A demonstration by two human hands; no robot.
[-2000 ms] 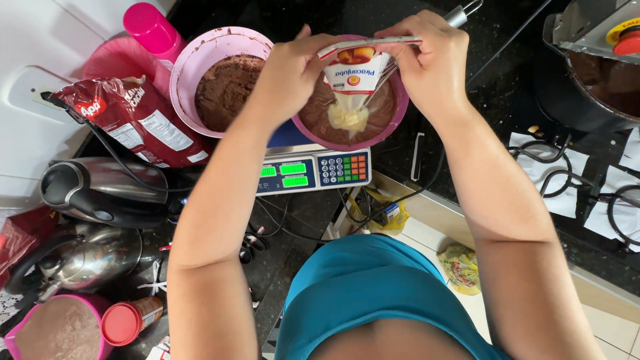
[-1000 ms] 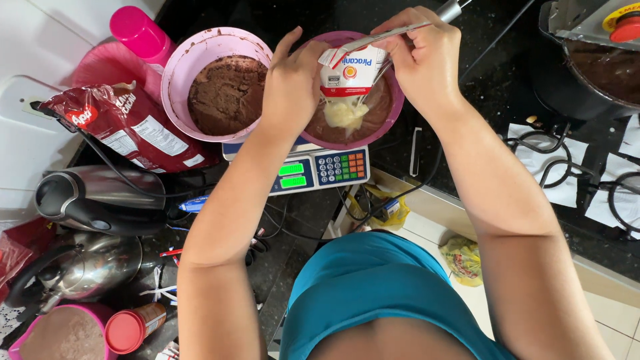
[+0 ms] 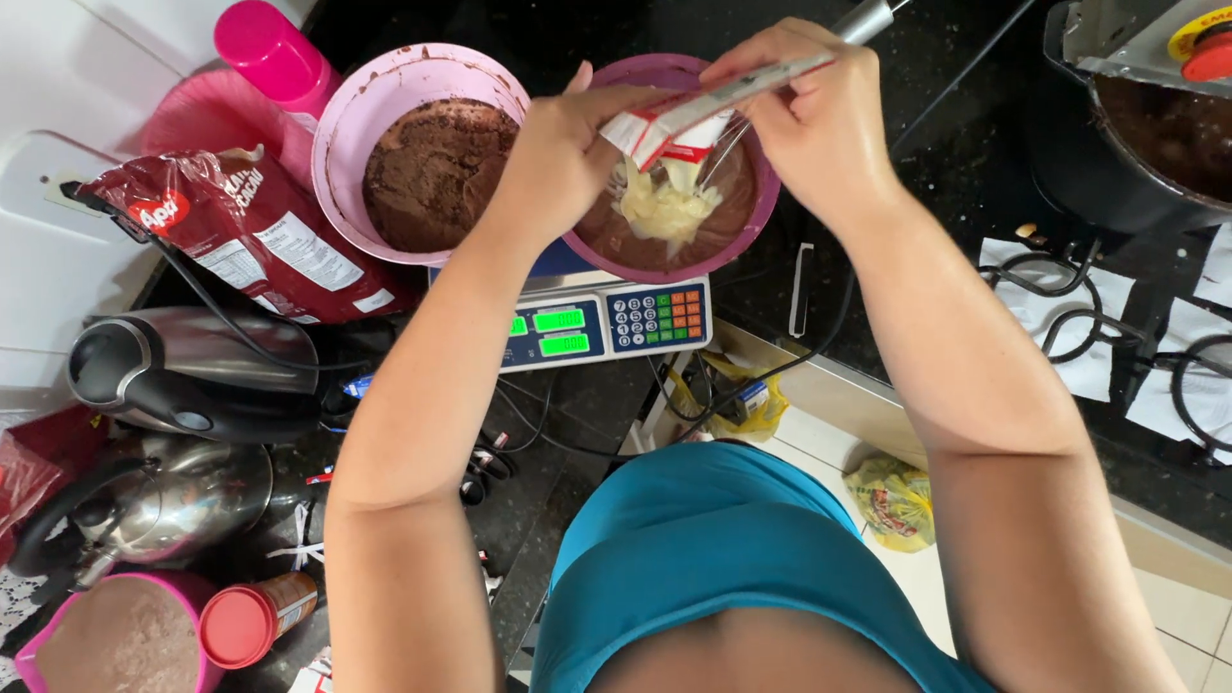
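My left hand (image 3: 568, 159) and my right hand (image 3: 818, 115) both grip a white and red carton (image 3: 707, 108), tilted with its opening down over a dark pink bowl (image 3: 767, 207). Thick pale cream (image 3: 672, 204) comes out of the carton and lies on the brown mixture (image 3: 630, 248) in that bowl. A whisk with a metal handle (image 3: 863, 21) rests in the bowl; its wires pass behind the carton. Left of my left hand stands a light pink bowl (image 3: 337, 164) with brown powder (image 3: 438, 178). A digital scale (image 3: 597, 324) with lit green displays sits by the bowls.
At left are a dark red cocoa bag (image 3: 269, 241), an electric kettle (image 3: 202, 371), a metal kettle (image 3: 192, 491), a pink pitcher of brown powder (image 3: 115, 640) and a red-lidded container (image 3: 236, 626). At right are a black pot (image 3: 1107, 178) and stove grates (image 3: 1068, 298). Cables cross the counter edge.
The carton has tipped further, its printed front no longer facing the camera. More pale cream shows below its opening. Both hands have stayed on it above the bowl.
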